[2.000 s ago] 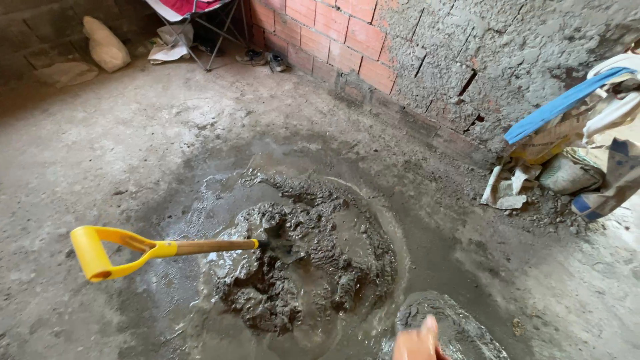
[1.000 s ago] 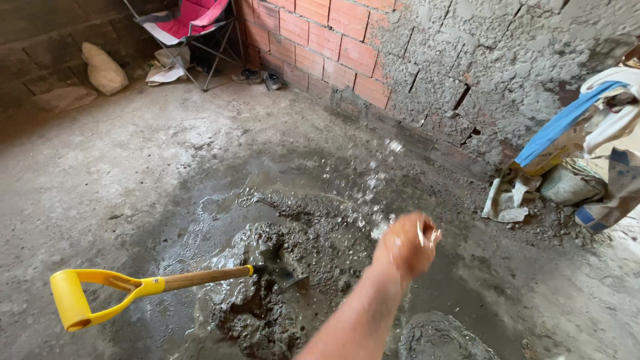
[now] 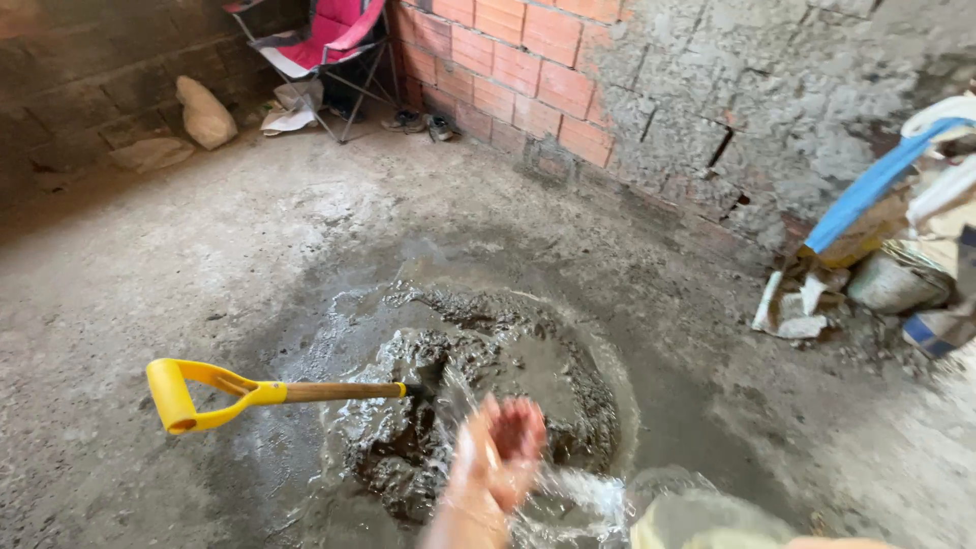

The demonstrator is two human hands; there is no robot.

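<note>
My left hand [image 3: 499, 454] reaches in from the bottom, cupped and blurred, with water splashing around it above a heap of wet grey mortar [image 3: 534, 366]. At the bottom right, a pale container [image 3: 701, 522], tilted and partly out of view, pours water [image 3: 583, 496] toward that hand. Only a sliver of my right hand [image 3: 842, 543] shows, against the container at the frame's lower edge. Left of my left hand lies a shovel with a wooden shaft [image 3: 343, 392] and a yellow D-shaped grip [image 3: 175, 396]; its blade is hidden in the mortar.
A red folding camp chair [image 3: 332, 42] stands in the far corner, with shoes [image 3: 419, 123] and a pale sack [image 3: 206, 114] nearby. The brick wall [image 3: 526, 69] is partly rendered. Bags and scraps [image 3: 900, 278] lie at the right. Wet concrete floor [image 3: 679, 419] surrounds the mortar.
My left hand has come back from its reach over the far right of the mortar, where drops were flying. The pouring container has come into view at the bottom right.
</note>
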